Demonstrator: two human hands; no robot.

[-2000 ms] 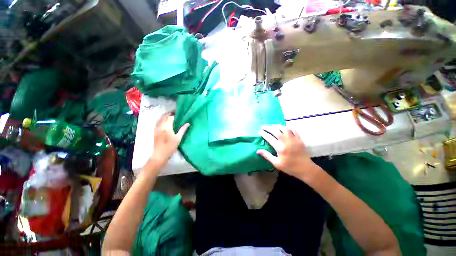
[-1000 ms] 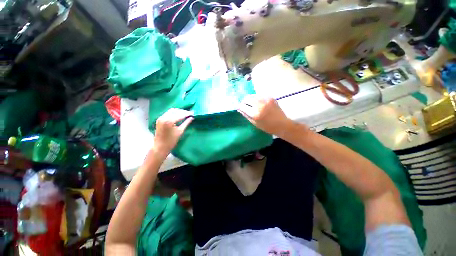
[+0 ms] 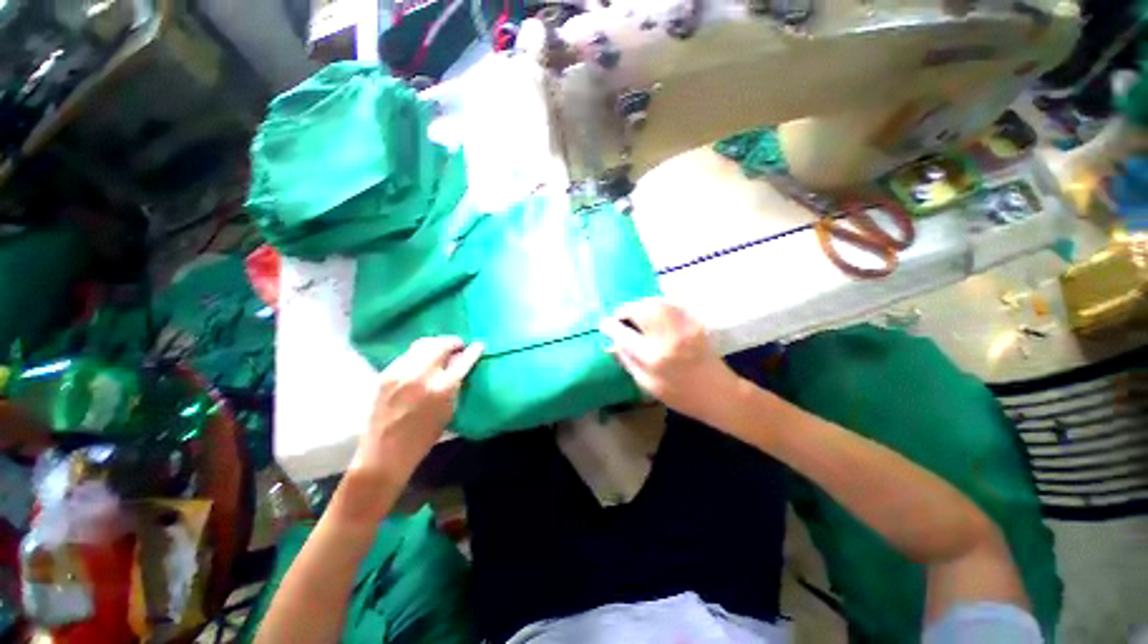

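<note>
A green garment panel (image 3: 529,388) lies on the white machine table and hangs over its front edge. A smaller green piece (image 3: 535,283), bleached pale by the lamp, lies flat on it, its far end under the presser foot area (image 3: 585,195). My left hand (image 3: 426,384) pinches the cloth at the left end of the piece's near edge. My right hand (image 3: 661,352) pinches it at the right end. The edge runs straight between them. The needle is too small and bright to make out.
The cream sewing machine (image 3: 781,82) spans the upper right. Orange-brown scissors (image 3: 866,239) lie under its arm, near the parts trays (image 3: 934,184). A folded green pile (image 3: 334,157) sits at the table's left. A big green heap (image 3: 925,440) is at right, below the table edge. A gold tin (image 3: 1105,287) is far right.
The small piece first lay flat under my spread hands; then my fingers closed on its near edge. Since the middle frame, both hands have moved toward my body, and more of the piece shows.
</note>
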